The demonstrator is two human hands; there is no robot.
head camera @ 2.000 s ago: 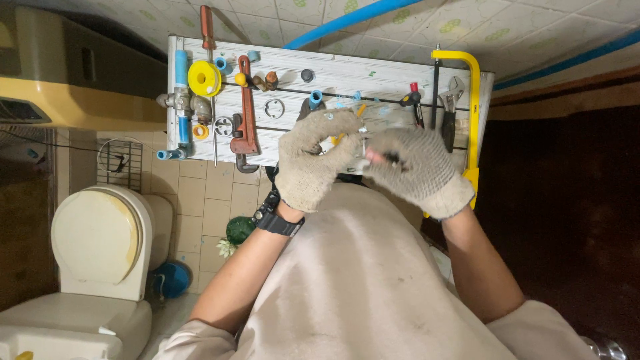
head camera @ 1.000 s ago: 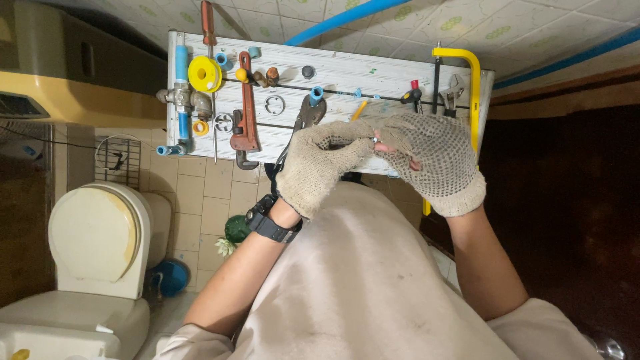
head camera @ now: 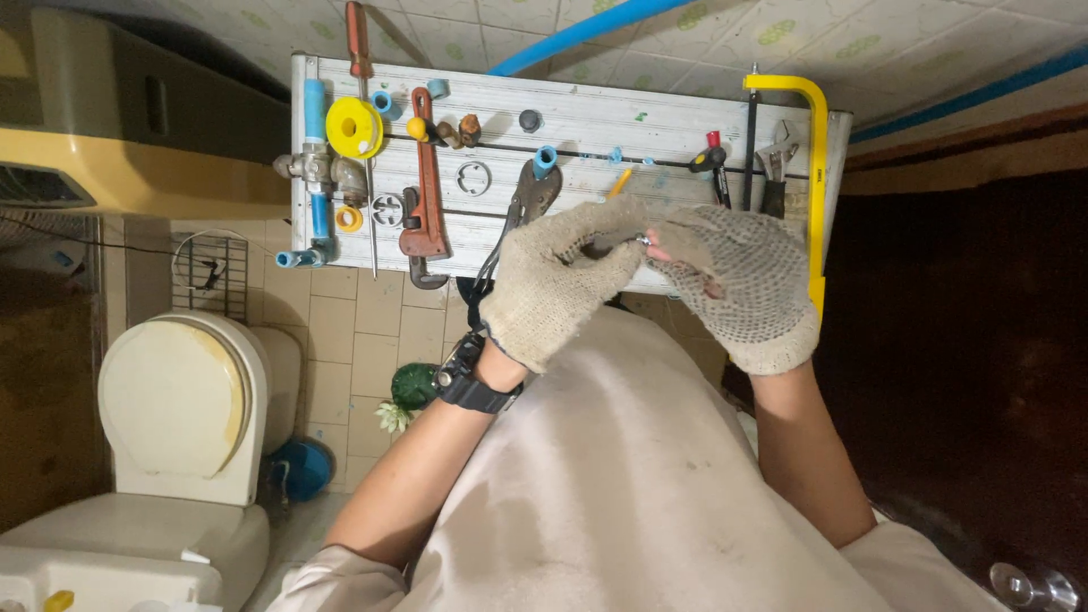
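My left hand point(head camera: 565, 276), in a knitted glove, pinches a small shiny metal piece point(head camera: 643, 240) between thumb and finger. From the right, my right hand point(head camera: 739, 280), in a dotted glove with bare fingertips showing, meets the same piece. Its shape is too small to tell. Behind my left hand lie locking pliers point(head camera: 535, 194) with a short blue pipe piece point(head camera: 545, 160) at their jaws. A yellow pencil-like stick point(head camera: 620, 182) lies just beyond my fingers, partly hidden.
The slatted metal bench point(head camera: 680, 119) holds a red pipe wrench point(head camera: 427, 195), yellow tape roll point(head camera: 354, 127), screwdriver point(head camera: 357, 42), valve with blue pipes point(head camera: 316, 168), adjustable wrench point(head camera: 775, 166) and yellow hacksaw point(head camera: 818, 187). A toilet point(head camera: 183, 399) stands at left, with a blue bucket point(head camera: 302, 469).
My hands have shifted slightly and stay together at the small piece. The pliers and blue pipe piece, partly covered two seconds ago, show more fully.
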